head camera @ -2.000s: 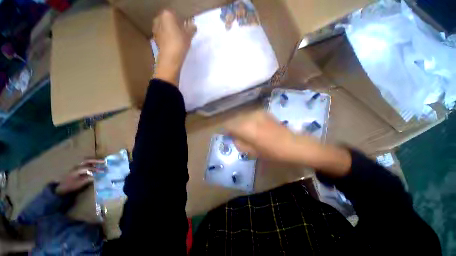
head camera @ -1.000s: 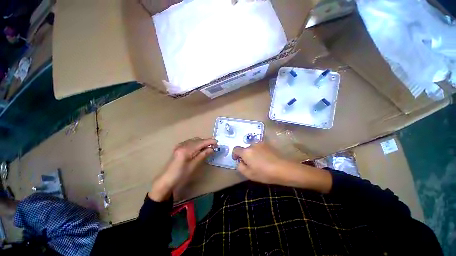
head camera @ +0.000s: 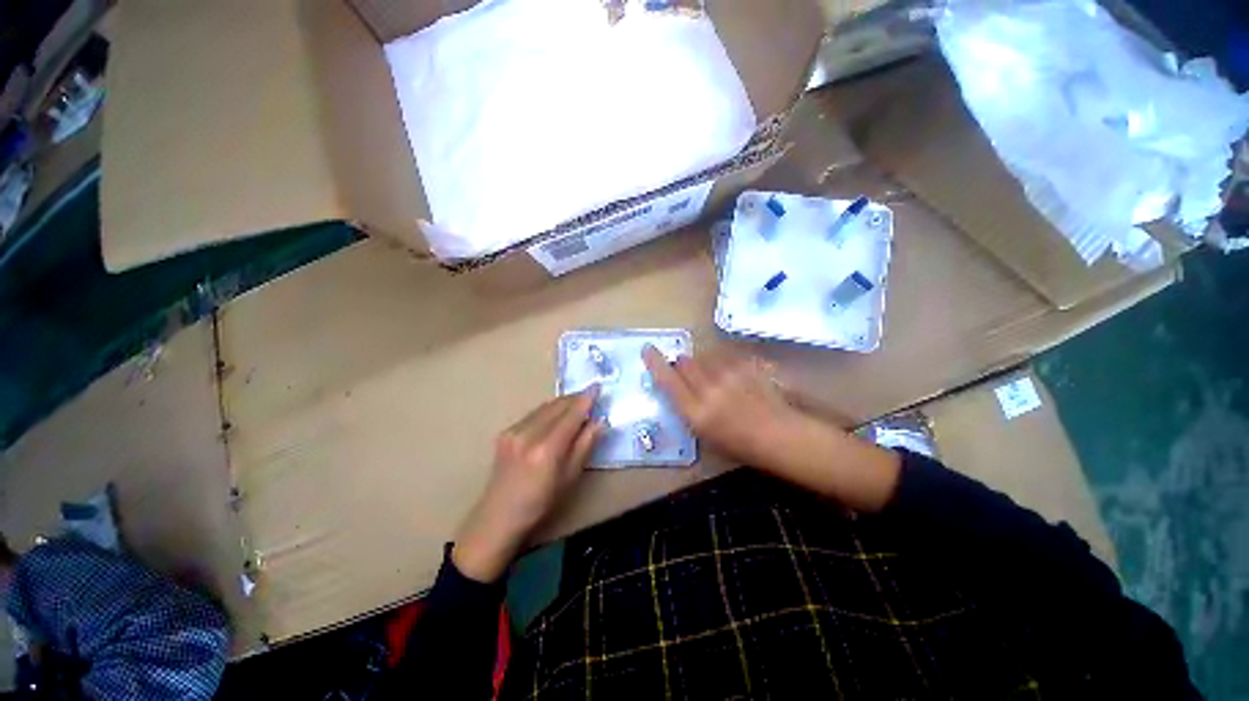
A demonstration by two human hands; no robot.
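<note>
A small white square plate (head camera: pixel 627 400) lies on the cardboard in front of me, with short silvery fittings standing near its corners. My left hand (head camera: pixel 538 459) is at the plate's left side, its fingertips together over the left fitting. My right hand (head camera: pixel 726 404) reaches over the plate's upper right, its fingertips at the fitting there. The fingertips hide those two fittings, so whether either hand grips one is not clear. A larger white square plate (head camera: pixel 805 260) with dark pegs lies up and to the right.
A large open carton (head camera: pixel 548 247) stands behind the small plate, with a white sheet (head camera: pixel 569 117) inside. Crumpled white wrapping (head camera: pixel 1096 123) lies at upper right. A shiny clear bag (head camera: pixel 904 436) is beside my right forearm. Another person's checked sleeve (head camera: pixel 117 623) is at lower left.
My left hand has gone from inside the carton to the small plate. My right hand has moved from the lower right fitting to the upper right one. The neighbour's hand has left the view.
</note>
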